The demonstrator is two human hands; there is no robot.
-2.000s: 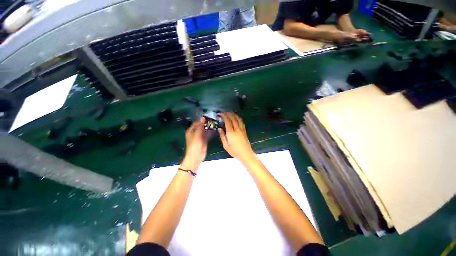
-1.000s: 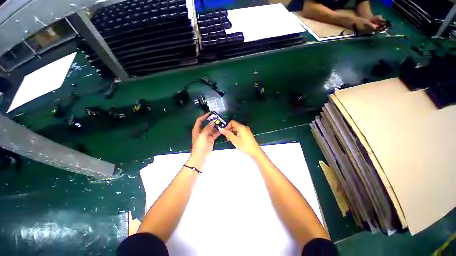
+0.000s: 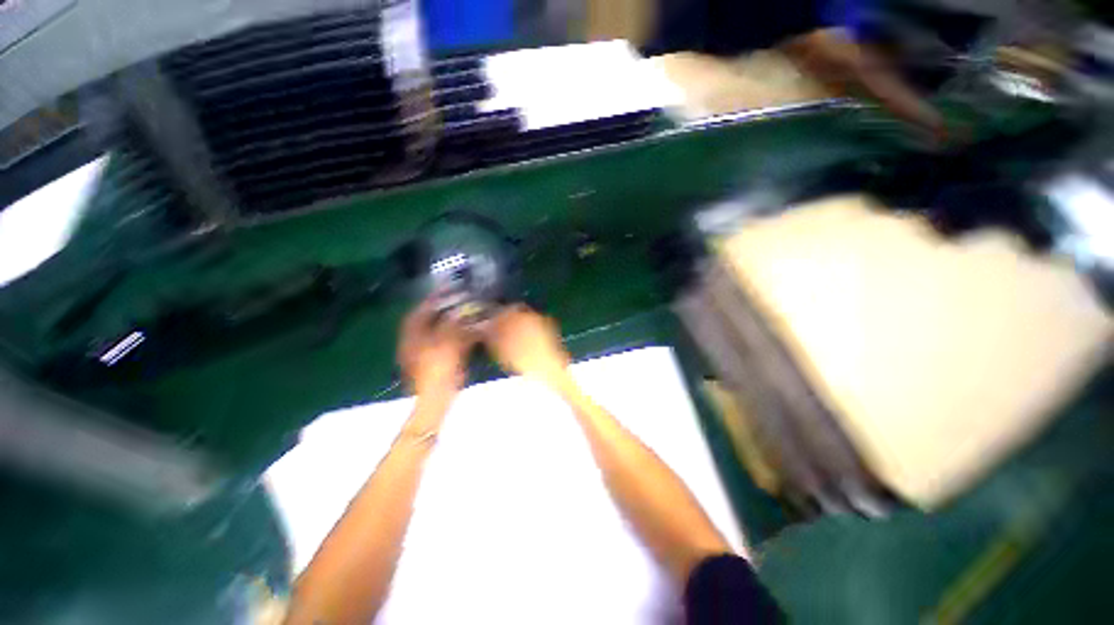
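Note:
The frame is blurred by motion. My left hand [image 3: 433, 348] and my right hand [image 3: 527, 339] are close together above the far edge of the white work sheet [image 3: 525, 488]. Between their fingertips is a small circuit board assembly [image 3: 468, 314], dark with pale and yellowish spots. My left hand grips it. My right fingers are at its right side, but blur hides whether they grip it. A dark looped cord [image 3: 470, 222] lies on the green bench just beyond the hands.
A tall stack of cardboard sheets [image 3: 904, 330] stands at right, with black parts at its far side. Loaded black trays [image 3: 293, 110] stand across the green bench [image 3: 635, 183]. A grey metal support [image 3: 98, 446] is at left. A person's arm [image 3: 873, 79] is at far right.
The view has shifted and blurred, so the hands and sheet appear further left. The small board stays between my hands. The coworker's arm is now stretched out toward the right.

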